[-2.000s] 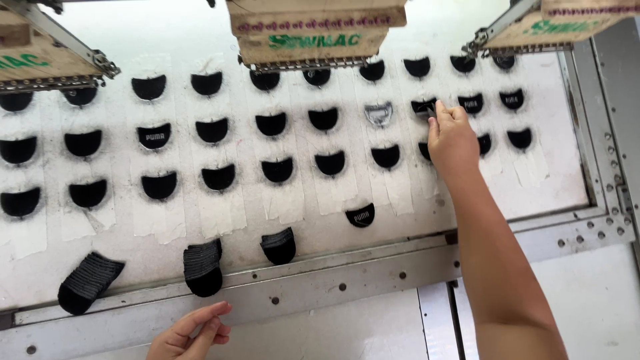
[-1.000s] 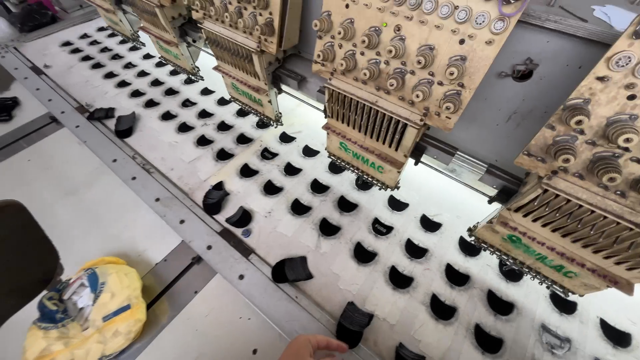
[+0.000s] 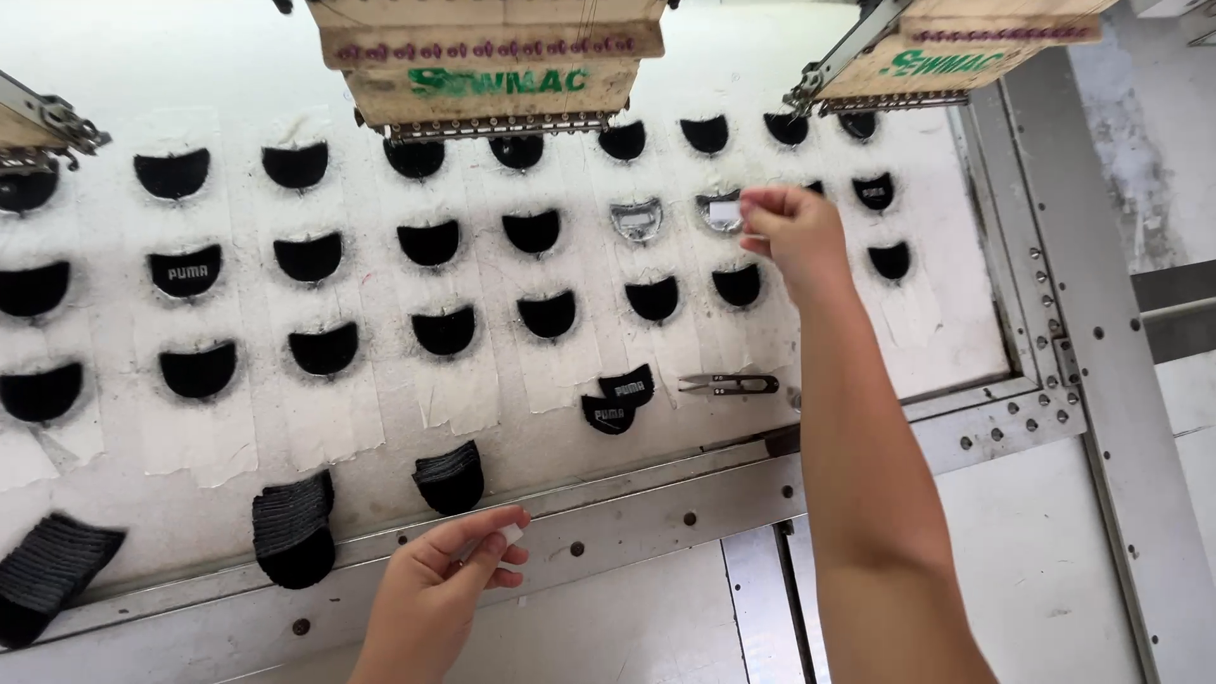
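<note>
My right hand (image 3: 793,228) pinches a small white piece (image 3: 724,211) over a grey, uncovered half-round spot in the middle row of the white backing. A similar bare half-round spot (image 3: 636,219) lies just left of it. My left hand (image 3: 442,579) holds another small white piece (image 3: 511,534) between thumb and fingers, over the metal frame's front edge. Rows of black half-round fabric patches (image 3: 427,243) cover the backing. Two loose patches with PUMA lettering (image 3: 609,414) overlap near the front edge, left of black-handled thread snips (image 3: 730,384).
Embroidery machine heads (image 3: 494,76) marked SEWMAC overhang the back rows. Stacks of black patches (image 3: 294,532) lie along the front of the backing. A riveted metal frame (image 3: 691,519) borders the backing at the front and right.
The patch at the spot by my right hand is off the backing. A second loose PUMA patch now lies beside the first, and thread snips are in view there. The view has swung away and back.
</note>
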